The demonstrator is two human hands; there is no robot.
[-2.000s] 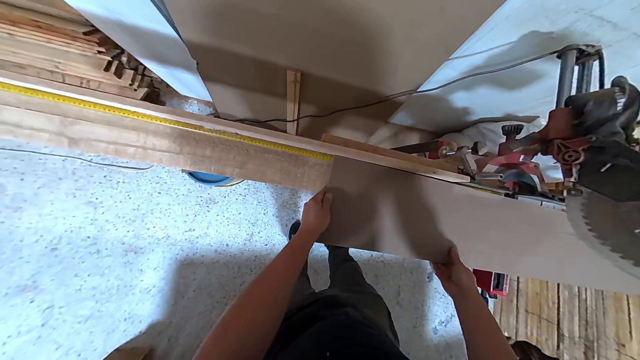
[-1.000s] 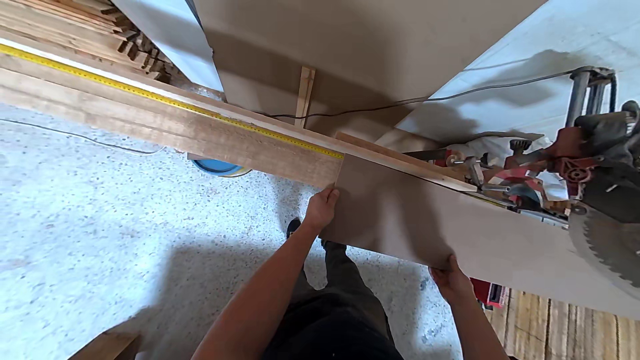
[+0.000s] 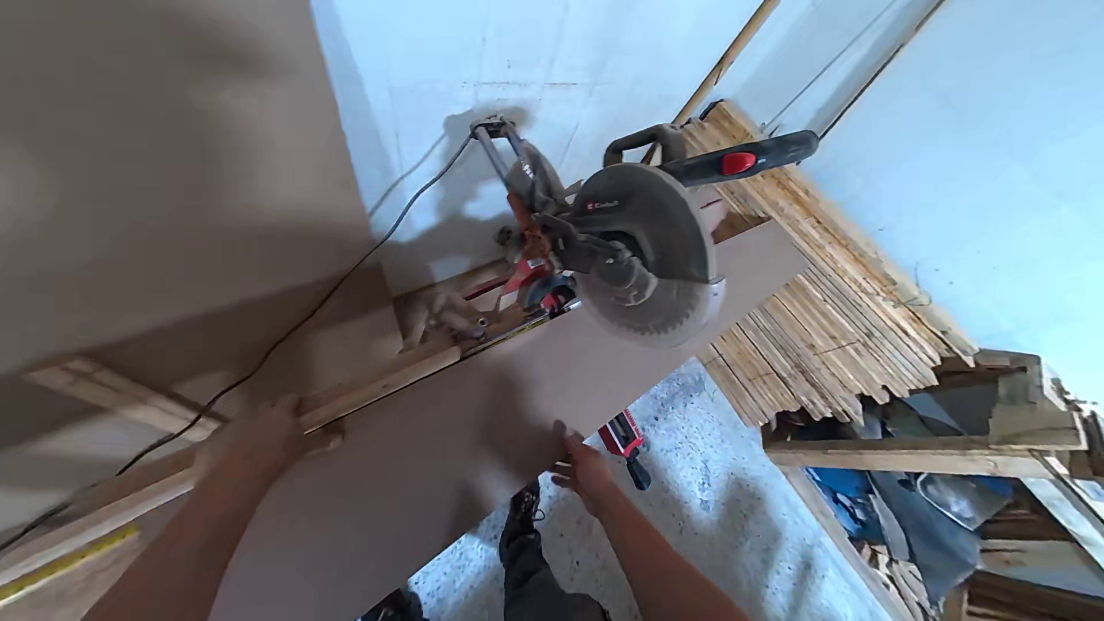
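Note:
A long brown panel strip [image 3: 414, 466] lies across the bench and under the raised blade of a sliding mitre saw [image 3: 647, 250]. My left hand [image 3: 263, 435] rests at the strip's far edge, on the wooden fence rail [image 3: 379, 388]; its fingertips are partly hidden. My right hand [image 3: 582, 466] holds the near edge of the strip, fingers below it and thumb at the edge. A yellow measuring tape [image 3: 69, 565] runs along the rail at lower left.
Stacked wooden slats [image 3: 819, 319] lie right of the saw. A black cable [image 3: 336, 289] trails leftward from it. A large brown sheet [image 3: 172, 172] leans at upper left. A red and black tool [image 3: 625, 444] sits beyond my right hand, and a timber frame [image 3: 914, 457] stands at right.
My left hand has moved from the strip's near edge to the rail at its far edge. My right hand remains at the near edge. The view has swung right.

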